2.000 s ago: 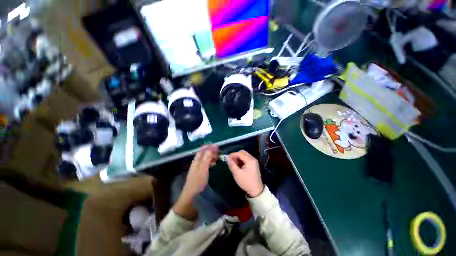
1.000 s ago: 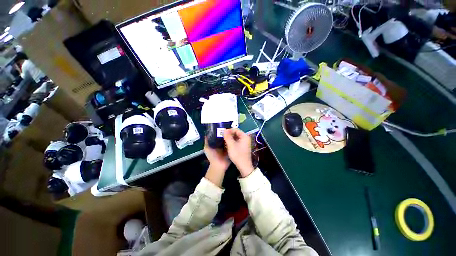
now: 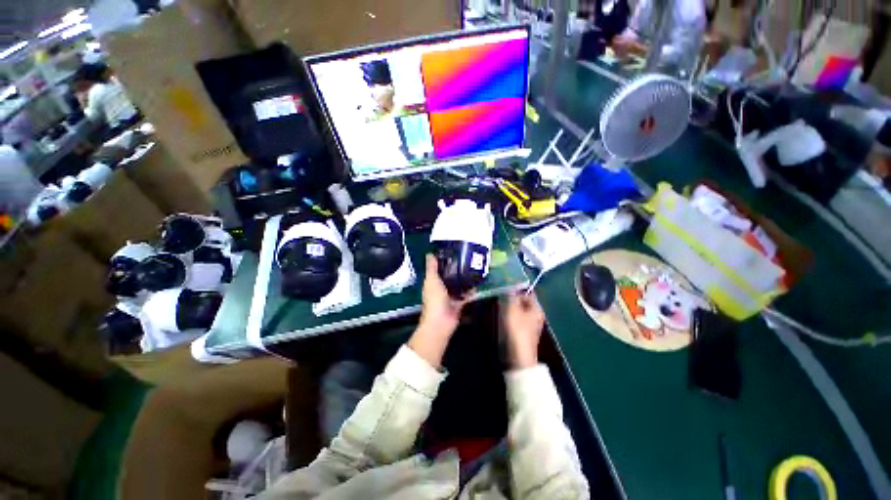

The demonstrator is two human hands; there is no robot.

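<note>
My left hand [image 3: 439, 301] holds a white dome camera [image 3: 463, 242] from below, over the bench's front edge. Its glossy black ball faces me and bears a small white label. My right hand [image 3: 523, 322] is apart from the camera, to its right, blurred, with fingers bent near a thin white lead [image 3: 533, 282]. I cannot tell if it holds the lead. Two more dome cameras, one at the left [image 3: 311, 262] and one beside it [image 3: 376, 246], stand on the green bench with their black balls facing me.
A monitor [image 3: 375, 123] stands behind the cameras. To the right are a power strip [image 3: 576, 237], a mouse [image 3: 597, 287] on a rabbit pad [image 3: 640, 330], a black phone [image 3: 715, 354], a parts box [image 3: 705, 258], a fan [image 3: 646, 117] and yellow tape [image 3: 803, 479]. More cameras [image 3: 166, 283] are piled left.
A second ago both hands were at the camera. My right hand has moved off it to the right. My left hand still holds it. The view has shifted, showing more of the background.
</note>
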